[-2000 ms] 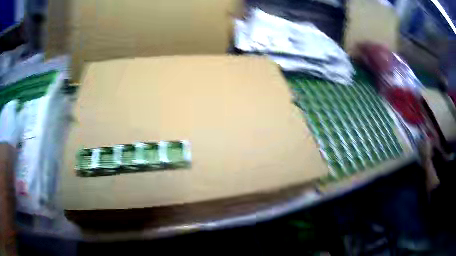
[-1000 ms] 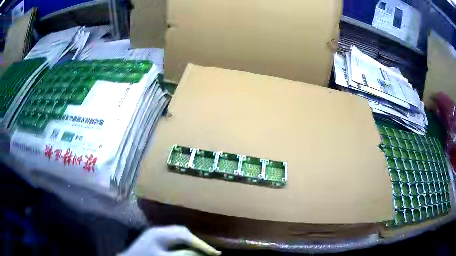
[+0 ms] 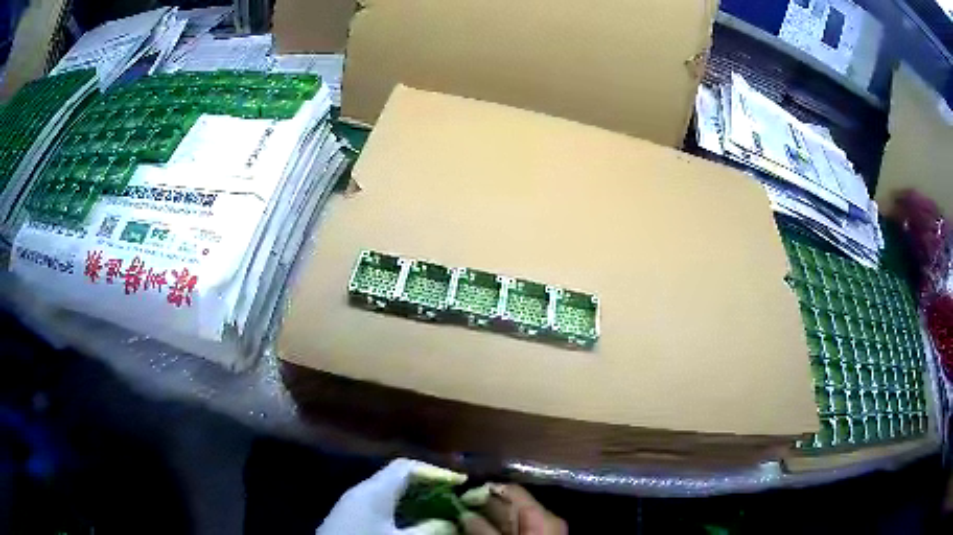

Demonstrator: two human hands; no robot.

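My left hand [image 3: 376, 499], in a white glove with yellowish fingertips, holds a dark green piece [image 3: 431, 504] at the bottom edge, in front of the bench. My right hand [image 3: 514, 510] is bare and meets the left fingertips at the piece's right side. Its fingers are bent together; what lies between them is too small to tell. Both hands are partly cut off by the edge. A row of several open green square units [image 3: 475, 298] lies on the cardboard sheet [image 3: 585, 199].
Newspapers [image 3: 214, 235] with green units on top stand at the left. Tight rows of green units [image 3: 862, 350] lie at the right. Loose papers [image 3: 794, 157] lie behind them, red items [image 3: 925, 225] at the far right. An upright cardboard [image 3: 523, 68] stands behind.
The view has swung right and then tilted slightly down. My left hand has come further into view with a green piece, and my right hand has appeared beside it. The row looks unchanged.
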